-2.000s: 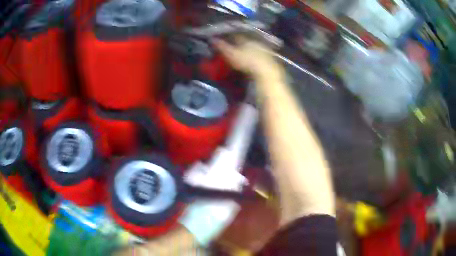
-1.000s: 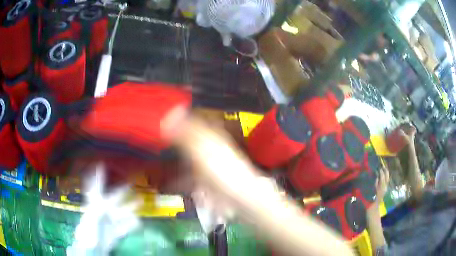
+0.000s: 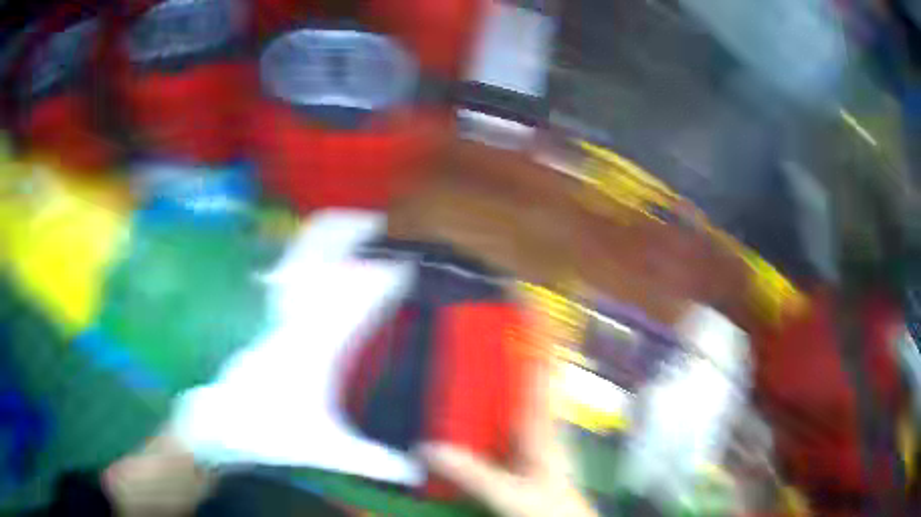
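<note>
A red and black portable speaker (image 3: 475, 379) is held close to me at the lower middle, lying on its side. My left hand (image 3: 303, 353), in a white glove, is at its black left end and appears to hold it. My bare right hand (image 3: 515, 475) grips its red right side from below. The frame is strongly blurred, so single fingers and the exact hold of the glove are hard to tell.
Several red speakers with silver-ringed tops (image 3: 338, 69) stand at the upper left. A white-handled tool (image 3: 513, 50) lies beside them. A whitish cloth bundle (image 3: 687, 404) is at the lower right. Yellow, green and brown printed sheets (image 3: 566, 217) cover the table.
My right arm reached among the far speakers, then carried a red speaker back through the air. The speaker is now low and near me, with my gloved left hand against it. The view has swung as well.
</note>
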